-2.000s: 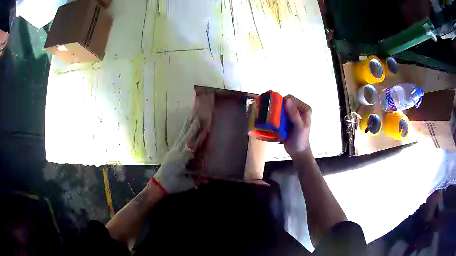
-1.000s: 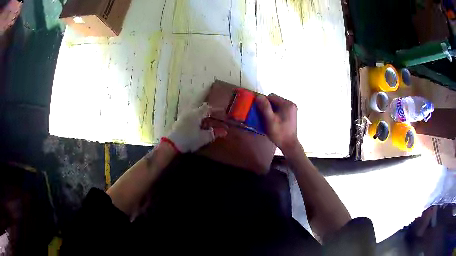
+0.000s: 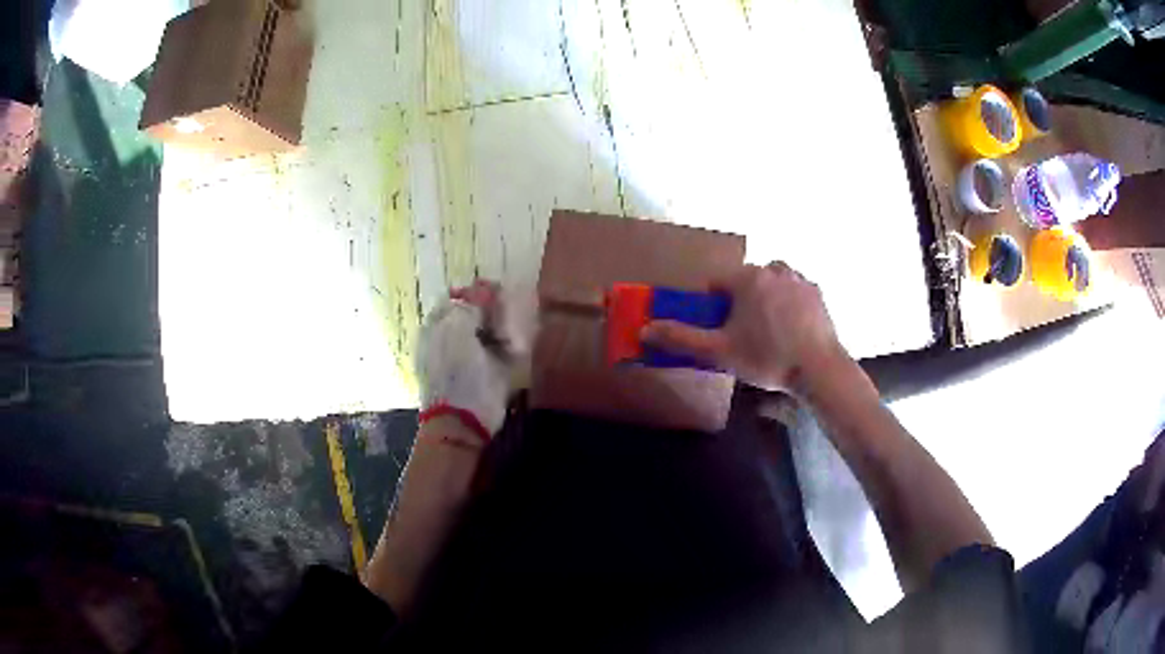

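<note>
A brown cardboard box lies flaps shut at the table's near edge, with a centre seam running left to right. My bare right hand grips the blue and orange-red tape gun, its orange head on or just above the seam at the box's middle. A darker strip shows on the seam left of the head. My left hand, in a white knitted glove with a red cuff, is just left of the box with fingers curled. Whether it holds anything cannot be told.
Another brown carton stands at the table's far left. On the right side board are yellow tape rolls, a pale ring and a clear water bottle. A white sheet lies at the near right.
The box has turned and now lies squarer, with its top up. The tape gun has moved with my right hand onto its seam. My left hand has moved off the box to the left.
</note>
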